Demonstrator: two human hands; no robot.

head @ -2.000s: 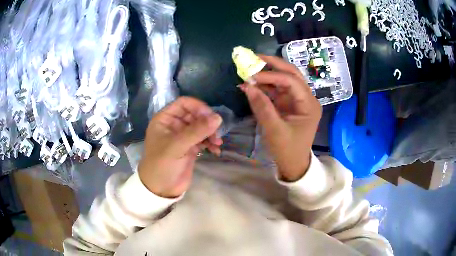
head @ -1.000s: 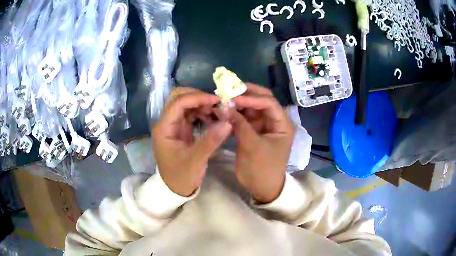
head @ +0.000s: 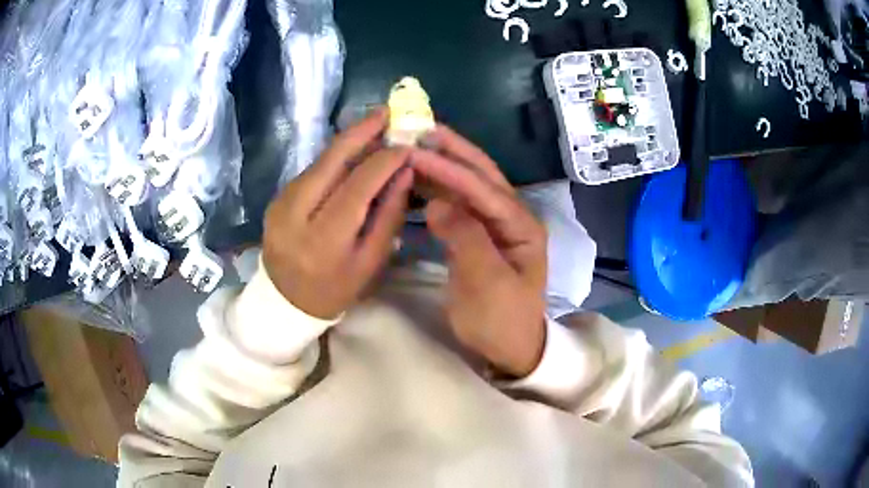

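A small pale yellow wrapped lump stands upright between the fingertips of both hands, in front of me over the near part of the bench. My left hand holds it from the left side. My right hand holds it from the right, fingers bent. The lump's lower end is hidden by the fingers. I cannot tell whether it sits on a finger or is only pinched.
A white open housing with a circuit board lies right on the dark green bench. Beside it is a hammer, its handle over a blue stool. White C-clips are heaped far right. Bagged cords with plugs fill the left.
The right hand held the lump alone at first; then both hands met on it. Since then it has moved up and slightly left, and stands more upright. The view has shifted slightly.
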